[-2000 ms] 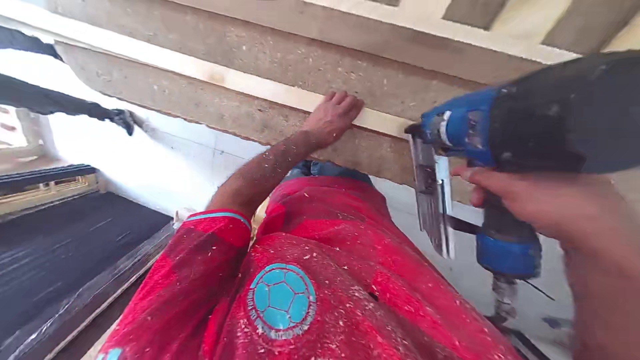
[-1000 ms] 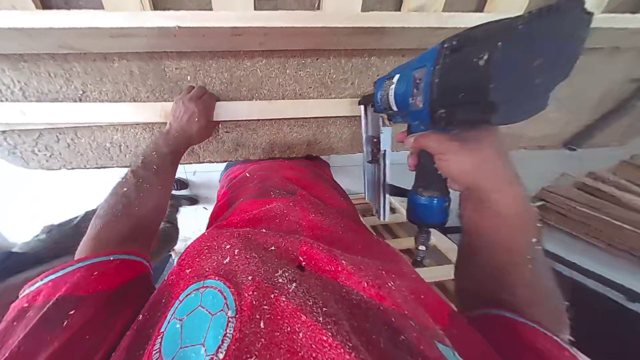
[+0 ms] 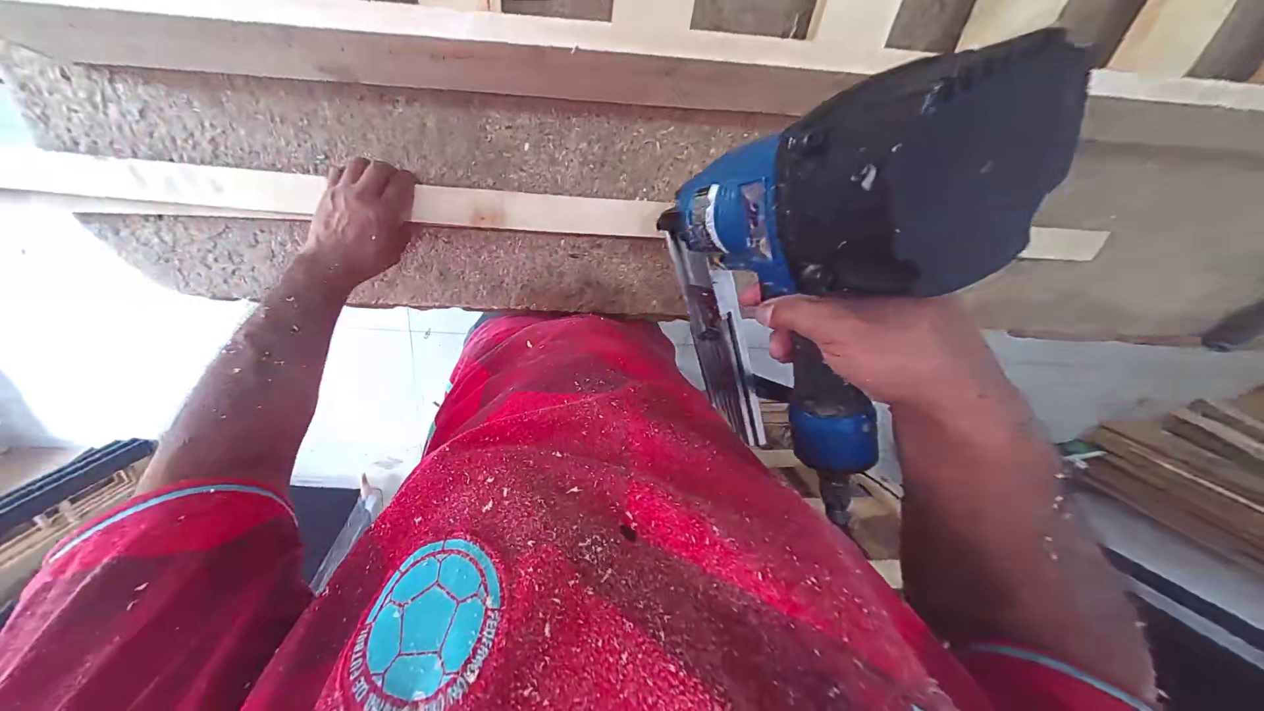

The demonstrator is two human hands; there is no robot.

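Note:
My left hand (image 3: 363, 222) grips a long pale wooden strip (image 3: 533, 212), its fingers curled over the far edge. That strip runs left to right over a rough particle board (image 3: 553, 138). At the right, my right hand (image 3: 839, 331) is closed around the handle of a blue and black pneumatic nail gun (image 3: 918, 178), with a finger by the trigger. The gun's nose meets the strip or sits just above it; which one I cannot tell. Its metal magazine (image 3: 716, 346) slants down toward my body. The gun hides part of the strip, whose right end shows beyond it.
A wooden frame with crosswise slats (image 3: 652, 64) lies along the far side. Wood pieces are stacked (image 3: 1185, 474) on the floor at the right. Below the gun is more slatted wood (image 3: 874, 518). Dark material (image 3: 326, 523) lies at the lower left.
The view has turned and shifted. Both hands keep their holds, the left on the strip and the right on the nail gun. Whether either slid along the strip is not plain.

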